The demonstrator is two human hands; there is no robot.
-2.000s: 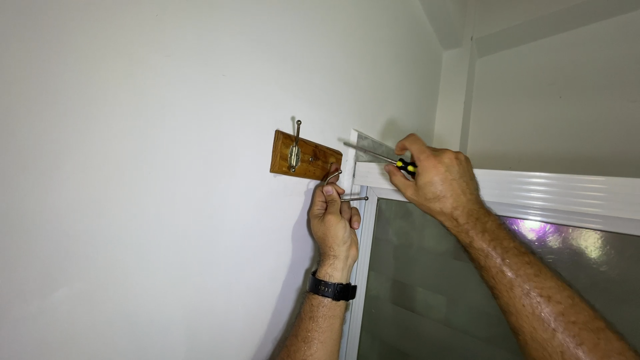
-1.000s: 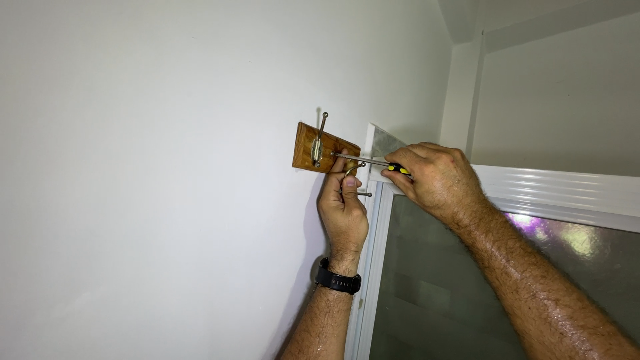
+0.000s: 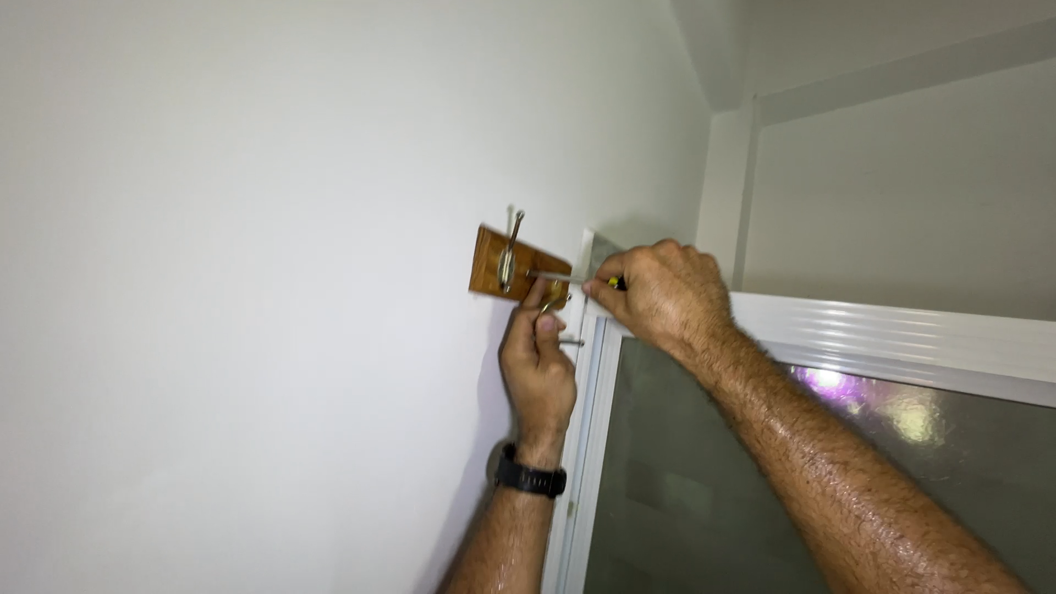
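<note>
A wooden coat rack board (image 3: 487, 260) with metal hooks lies against the white wall. One metal hook (image 3: 513, 239) stands up at its left part; another hook (image 3: 557, 304) is at the right end, partly hidden by fingers. My left hand (image 3: 540, 363), with a black watch on the wrist, grips that right hook from below, a fingertip near the screwdriver's tip. My right hand (image 3: 668, 289) is closed around the black and yellow handle of a screwdriver (image 3: 561, 278). The shaft points left and its tip meets the board between the two hooks.
A white ribbed frame (image 3: 874, 330) holds a textured glass panel (image 3: 701, 462) at the right, with purple and yellowish reflections. The frame's upright (image 3: 590, 462) runs down close to my left forearm. The plain white wall (image 3: 247, 289) fills the left side.
Two seconds ago the screwdriver was tilted, its tip off the board to the right; now the tip is at the board. My right fingers have shifted forward, covering more of the handle.
</note>
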